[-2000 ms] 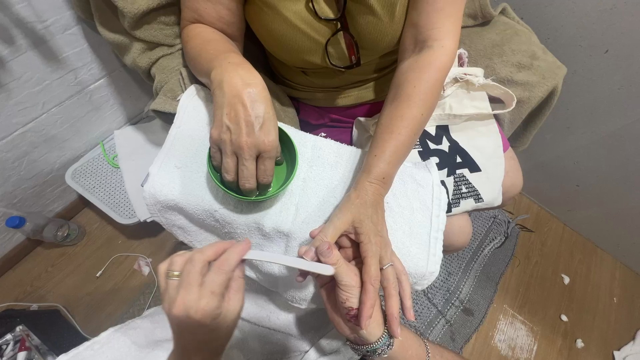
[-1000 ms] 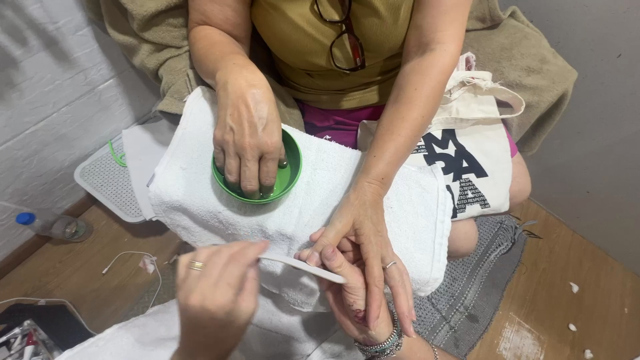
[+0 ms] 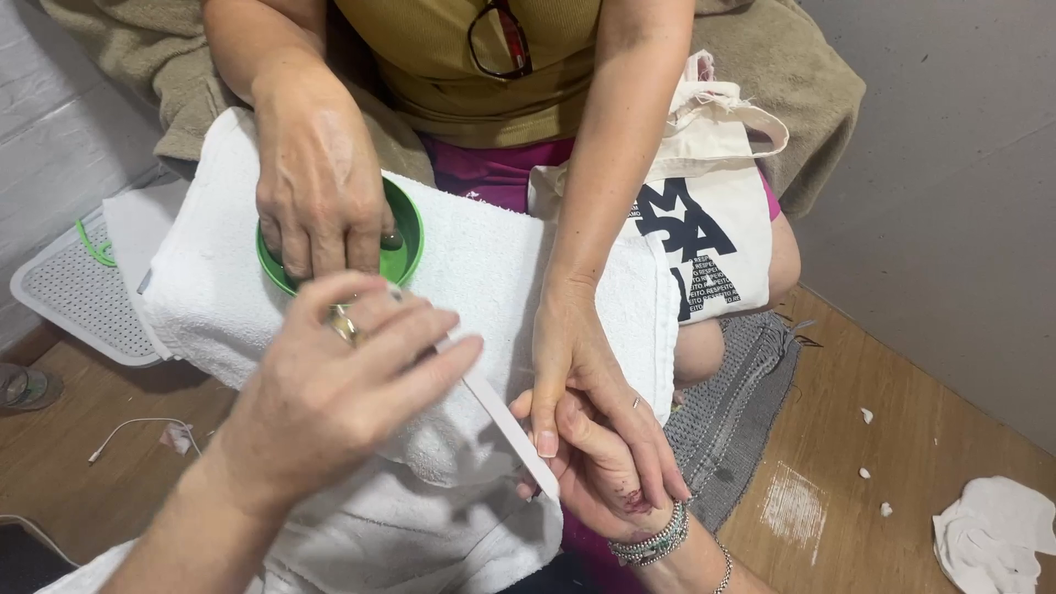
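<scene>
My left hand [image 3: 355, 379], slightly blurred and with a ring on a finger, grips a white nail file [image 3: 511, 429]. The file slopes down to the right, its far end beside the thumb of the other person's hand [image 3: 586, 363]. Underneath and around those fingers is my right hand [image 3: 598, 470], palm up, with bracelets at the wrist and reddish marks near the thumb base. The person's other hand [image 3: 318, 181] dips its fingertips into a green bowl [image 3: 408, 239], partly behind my left hand. The bowl rests on a white towel [image 3: 487, 272] across the person's lap.
A printed canvas bag [image 3: 718, 223] lies by the person's thigh. A grey perforated tray [image 3: 91, 289] is at the left, with a white cable [image 3: 144, 421] on the wooden floor below. A grey woven rug [image 3: 734, 412], white scraps [image 3: 864, 473] and a crumpled white cloth [image 3: 990, 536] are at the right.
My left hand has moved up toward the green bowl, and the nail file has turned from nearly level to a steep slope. My right hand still holds the person's hand.
</scene>
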